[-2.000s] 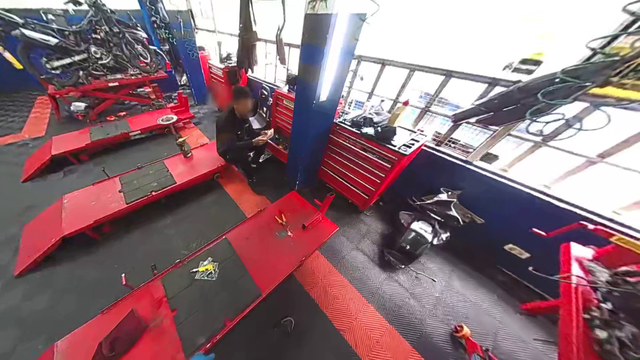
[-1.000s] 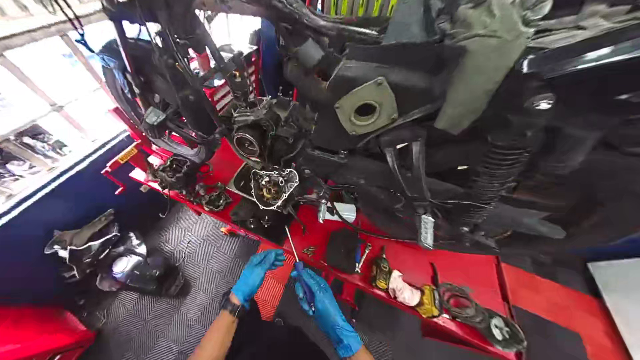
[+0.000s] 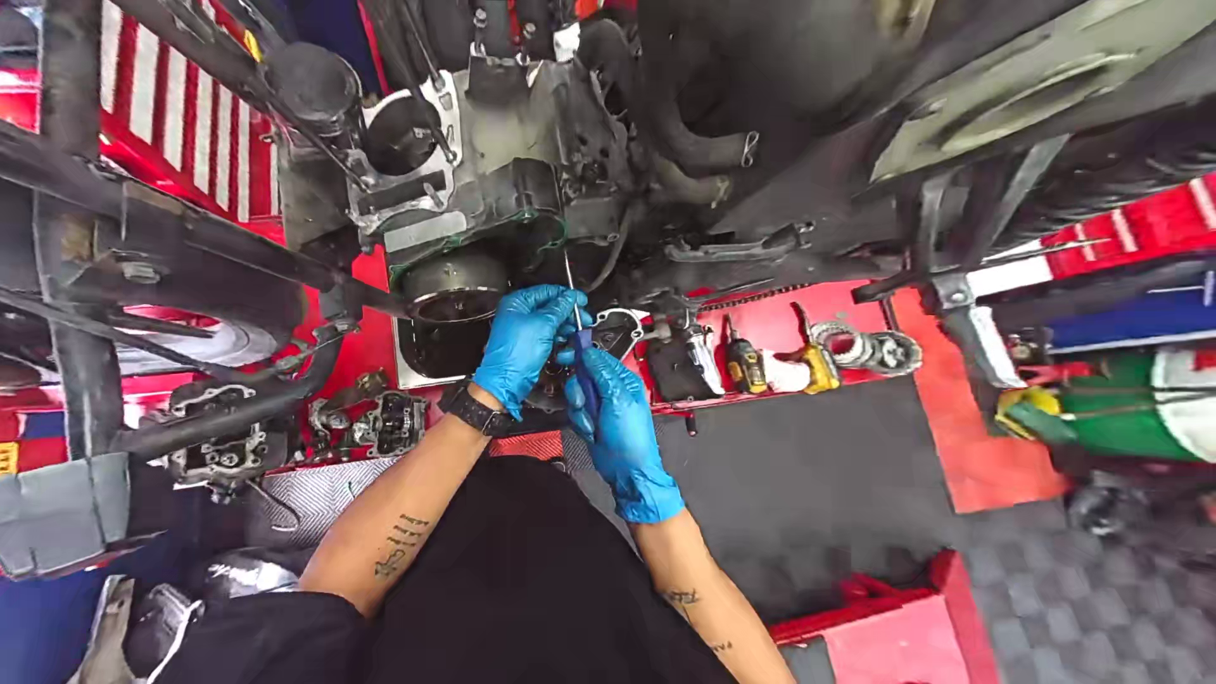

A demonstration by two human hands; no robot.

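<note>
Both of my hands wear blue gloves and meet at a long screwdriver [image 3: 586,380] below the motorcycle engine [image 3: 503,142]. My right hand [image 3: 617,427] is closed around its blue handle. My left hand [image 3: 525,347] has its fingers at the metal shaft, just above the handle. The shaft points up toward the opened lower part of the engine case, and its tip is hard to make out among the dark parts. Left of the shaft is a round metal rotor [image 3: 456,285]. A metal cover with bolt holes [image 3: 617,331] lies partly behind my hands.
A metal tray [image 3: 418,366] sits under the engine on the red lift. Yellow-and-black power tools [image 3: 744,366] and round metal parts [image 3: 888,351] lie along its edge at right. Removed engine castings [image 3: 394,423] are at left. Dark frame tubes [image 3: 190,228] cross the left side.
The view has come much closer to the engine. My left hand, apart from the screwdriver a second ago, is now at its shaft. My right hand has kept hold and raised it to the engine.
</note>
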